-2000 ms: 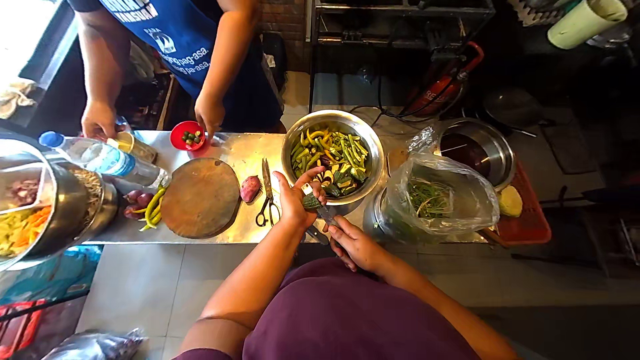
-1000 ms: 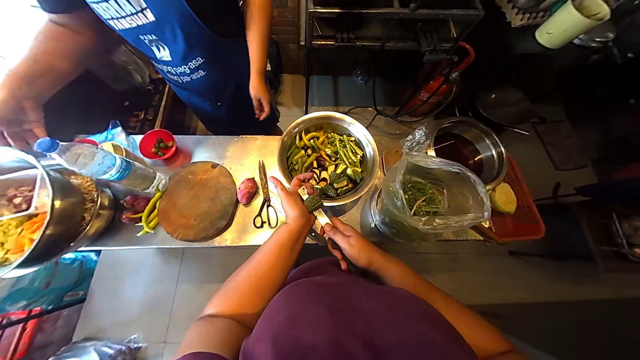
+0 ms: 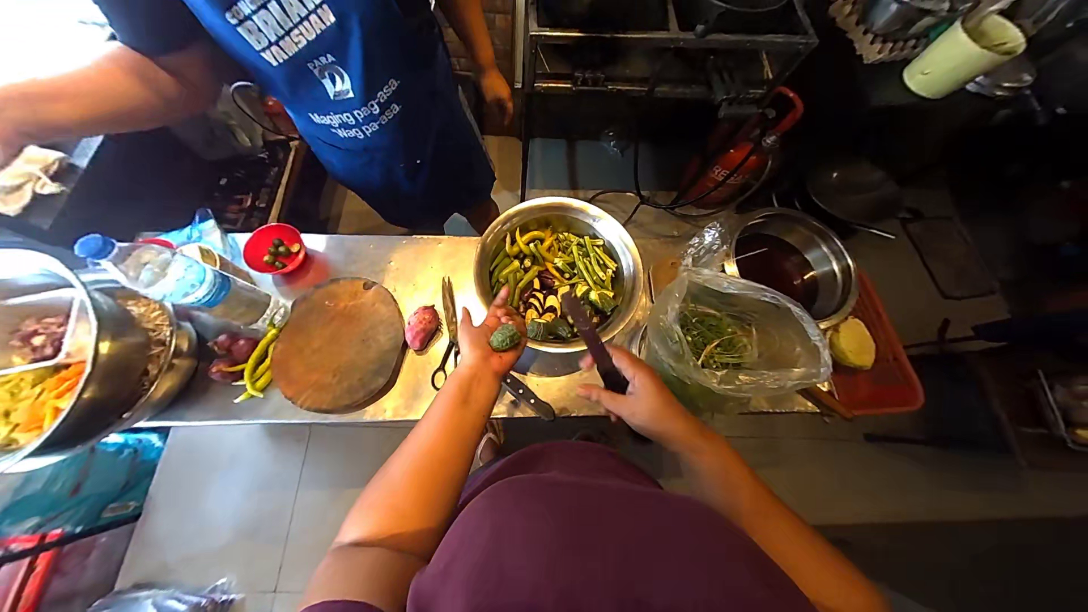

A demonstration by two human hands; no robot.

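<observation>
On the palm of my left hand [image 3: 491, 340] lies a short green piece of vegetable, perhaps bitter melon [image 3: 505, 337]. My right hand [image 3: 639, 393] grips a dark-bladed knife [image 3: 586, 327], its blade pointing up over the rim of a steel bowl [image 3: 631, 255]. In the bowl are cut green beans or okra [image 3: 592, 262], yellow-green peppers [image 3: 533, 242] and sliced eggplant [image 3: 541, 302]. A second knife with a black riveted handle [image 3: 529, 398] lies below my left hand. Black-handled scissors [image 3: 449, 340] and a reddish-purple root [image 3: 422, 328] lie left of that hand.
A round wooden chopping board [image 3: 338, 344], long green peppers [image 3: 260, 364], a red bowl [image 3: 274, 248] and a plastic bottle [image 3: 191, 280] occupy the left side. Right are a plastic bag of greens [image 3: 718, 336], a steel pot [image 3: 837, 255] and a red tray [image 3: 892, 387]. A person in a blue apron [image 3: 374, 102] stands opposite.
My hands have moved apart, and the knife is now raised away from the green piece. The person opposite has drawn their hands back from the red bowl and the table.
</observation>
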